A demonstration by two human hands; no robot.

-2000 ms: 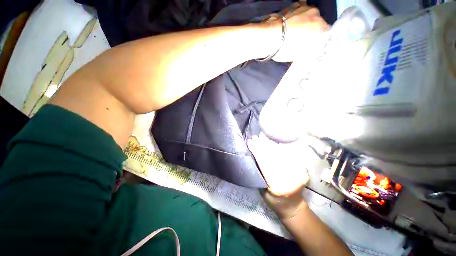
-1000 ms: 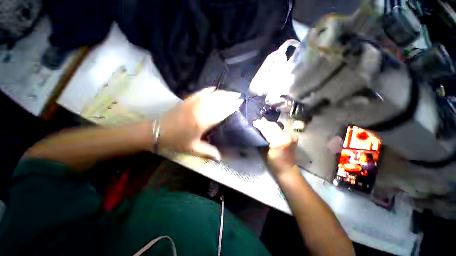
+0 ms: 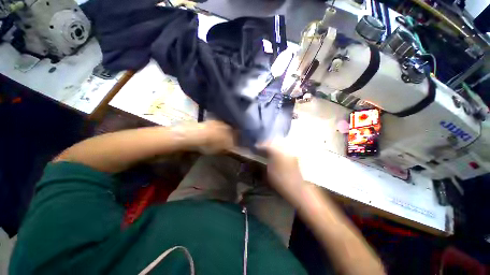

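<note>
A dark jacket (image 3: 215, 75) lies bunched across the white machine table, its near part hanging at the front edge. A white-edged stripe and a small white label (image 3: 267, 46) show on its far part. My left hand (image 3: 216, 136) is blurred and closed on the jacket's near edge. My right hand (image 3: 276, 157) is blurred and holds the jacket's near right edge. The presser foot area (image 3: 301, 96) of the sewing machine (image 3: 370, 70) is beside the cloth, which reaches it; whether the foot is down cannot be told.
A phone (image 3: 363, 132) with a red-orange screen lies on the table right of the needle. Another machine (image 3: 59, 24) stands at the far left. The white table's (image 3: 370, 188) front edge runs before my lap. A red basket (image 3: 141, 203) is beside my lap.
The view has pulled back and shows more of the table. The jacket has been drawn toward the front edge. My left hand has moved from flat on the cloth to gripping its near edge.
</note>
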